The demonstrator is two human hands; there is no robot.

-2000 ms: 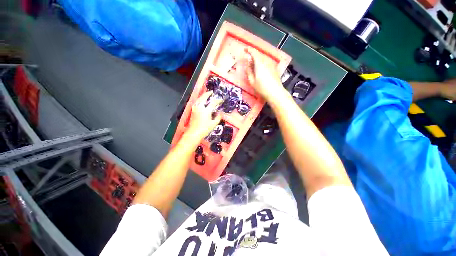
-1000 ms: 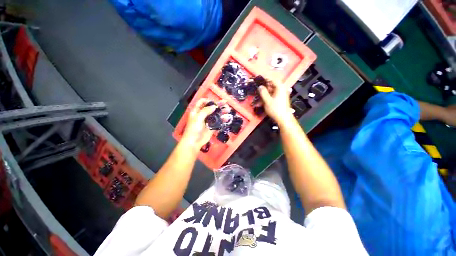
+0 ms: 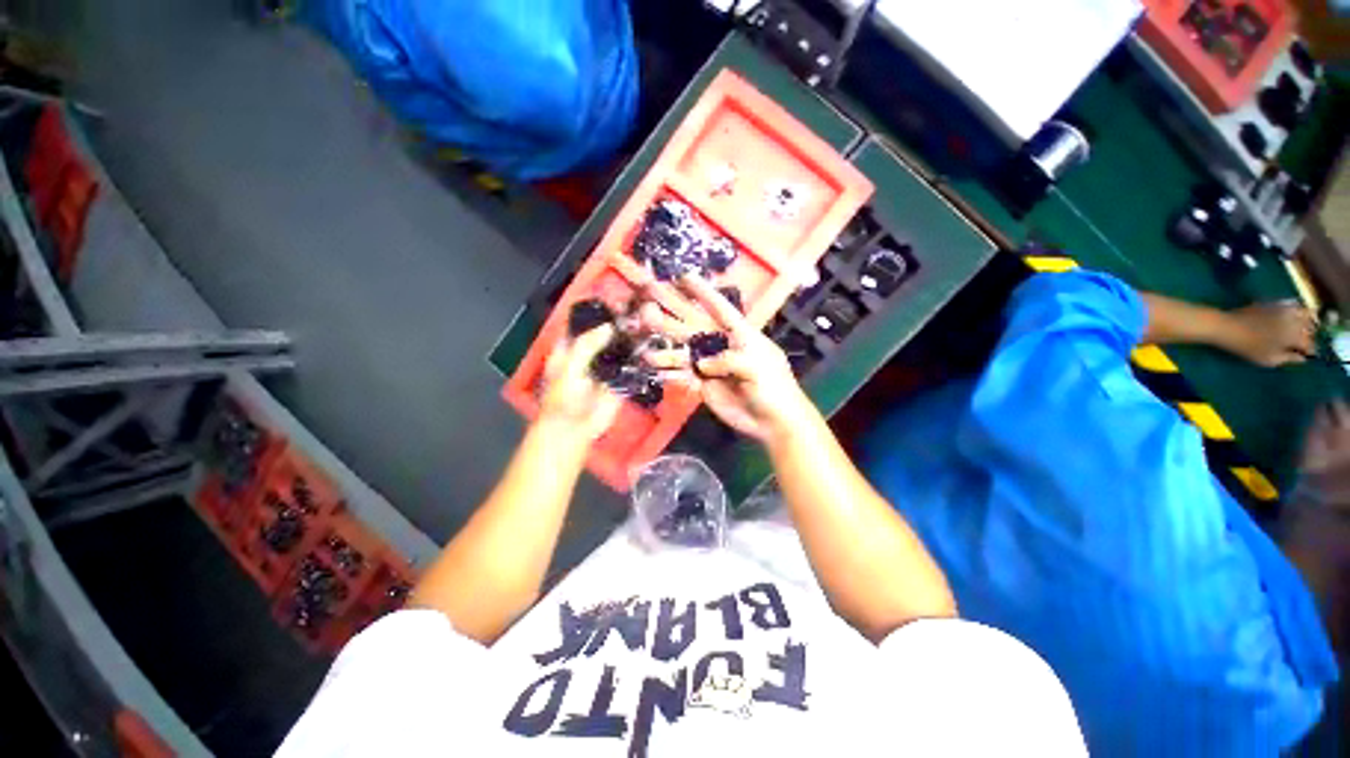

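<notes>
The red parts tray (image 3: 823, 225) lies slanted on the green-topped stand. Dark parts with pale pieces (image 3: 678, 245) fill a middle bay, and more lie in the bay under my hands. The far bay holds two small pale pieces (image 3: 783, 202). My left hand (image 3: 581, 373) is over the lower bay with dark parts at its fingers. My right hand (image 3: 736, 370) is beside it over the tray's right edge, with a dark part in its fingers. The clear plastic bag (image 3: 678, 504) with dark parts inside rests against my shirt.
A black grid tray (image 3: 840, 304) with watch heads lies right of the red tray. A person in blue (image 3: 1096, 489) sits at the right, another (image 3: 489, 74) at the upper left. A metal rack with red trays (image 3: 281, 511) stands at the left. White paper (image 3: 1007, 52) lies at the back.
My right hand has come from the far bay, over the middle bay, down beside my left hand. My left hand has moved from the middle bay to the lower bay. The view has shifted.
</notes>
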